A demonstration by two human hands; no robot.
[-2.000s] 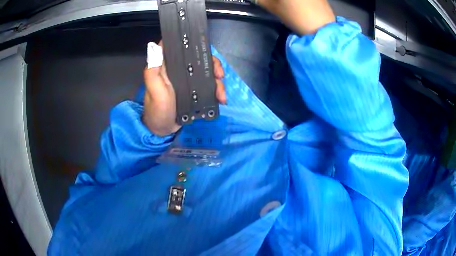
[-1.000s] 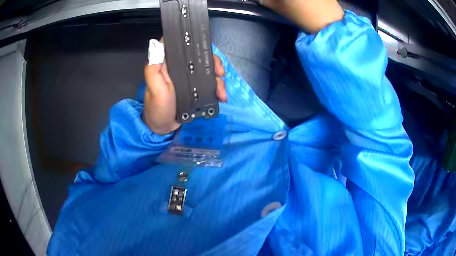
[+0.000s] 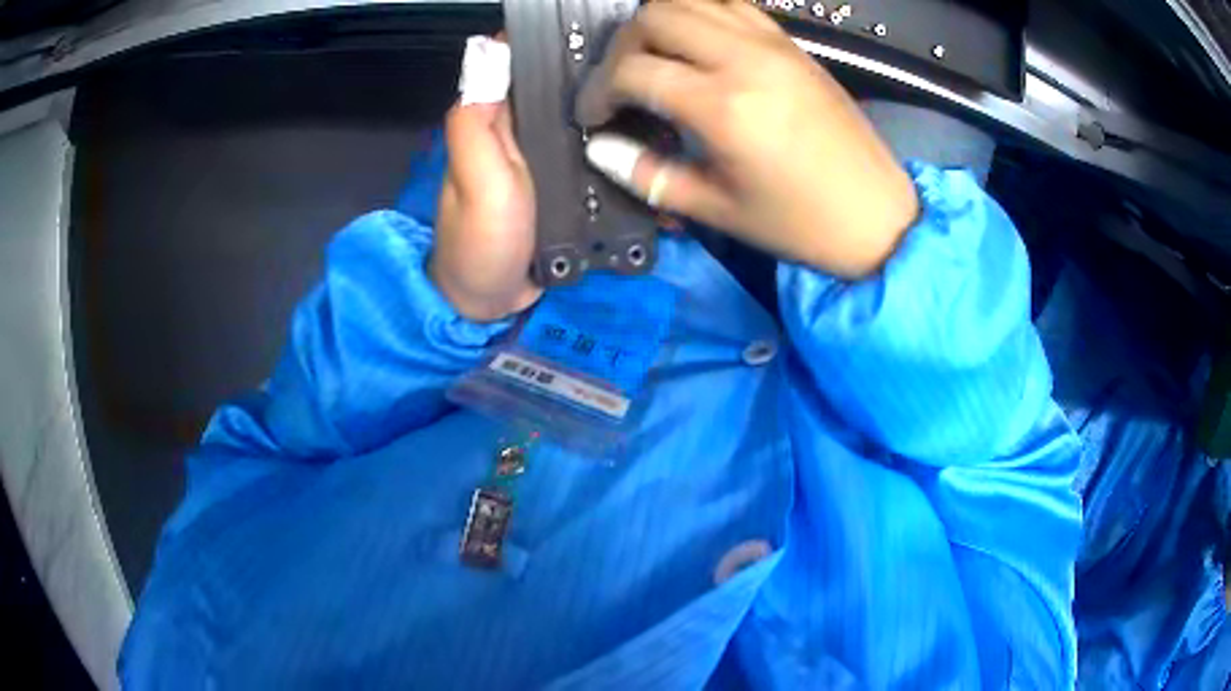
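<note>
A long dark grey carrier fixture (image 3: 551, 162) stands nearly upright in the picture, its top cut off by the upper edge. My left hand (image 3: 489, 223) is shut on it from the left, a white wrap on its thumb. My right hand (image 3: 756, 135) is over the fixture's face, thumb and fingertips close together at the central row of seats. Whether it pinches a small part cannot be seen. Bright spots show in seats above and below the fingers. Two bright-rimmed locating bushings (image 3: 560, 265) show at the lower end.
A black parts tray (image 3: 979, 61) with scattered small bright parts (image 3: 880, 29) lies at the top right. A silver rail edge (image 3: 338, 23) runs along the top. A badge (image 3: 560, 371) hangs on my blue smock. A pale frame bar (image 3: 41, 351) stands at the left.
My right hand has come from the top edge down and left onto the fixture. My left hand has moved the fixture right and slightly up. The parts tray now shows.
</note>
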